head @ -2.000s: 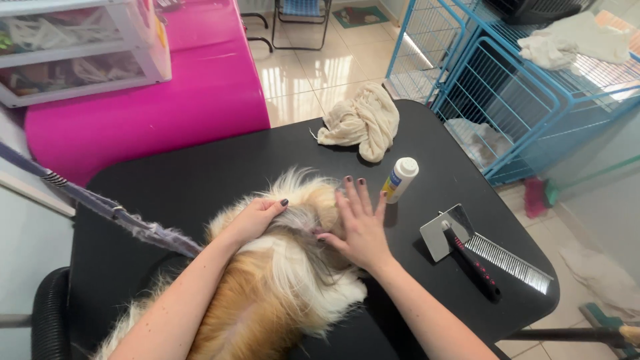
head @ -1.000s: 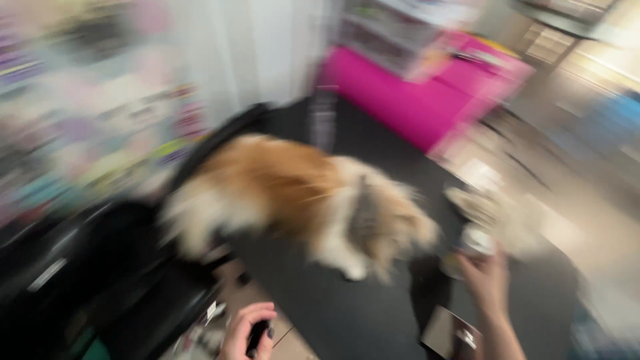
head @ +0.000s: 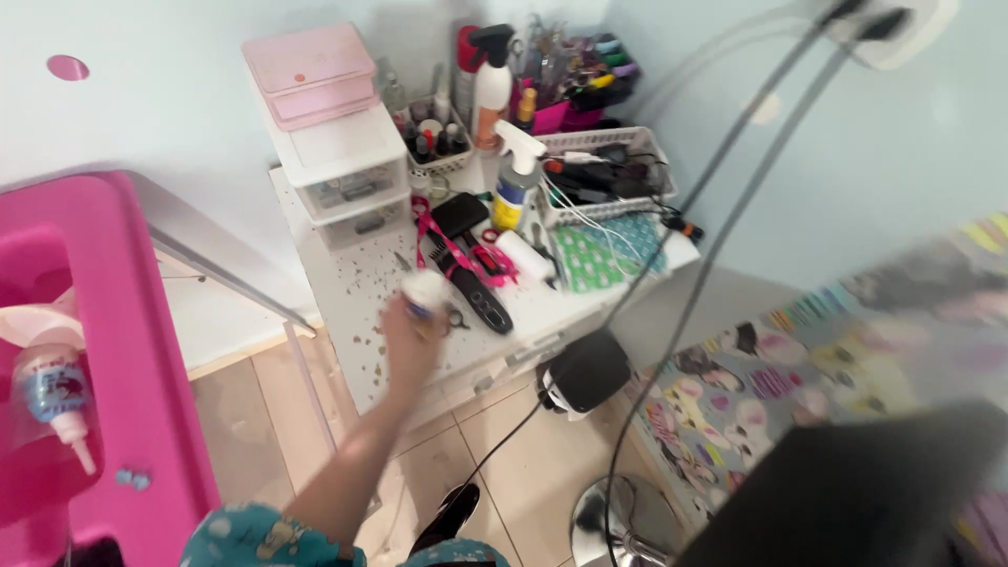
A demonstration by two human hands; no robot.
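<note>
My left hand [head: 413, 339], blurred, reaches over the white side table and grips a small bottle [head: 426, 291] with a white cap and a blue and yellow label. Just right of it lie a black hair clipper [head: 479, 298] and a pair of scissors [head: 456, 318], partly hidden by the hand. A black brush [head: 460, 214], a pink patterned strap [head: 498, 272] and a white cylinder [head: 524, 255] lie behind. My right hand is out of view.
White drawers [head: 346, 169], a spray bottle [head: 514, 189] and a white basket of tools [head: 602, 169] stand on the table. A pink tub [head: 150, 339] is at left. Cables [head: 709, 189] hang in front; a stool base [head: 622, 520] stands on the floor.
The view has swung from the dog on the black table to the side table. The bottle, which stood on the black table, is now held over the side table.
</note>
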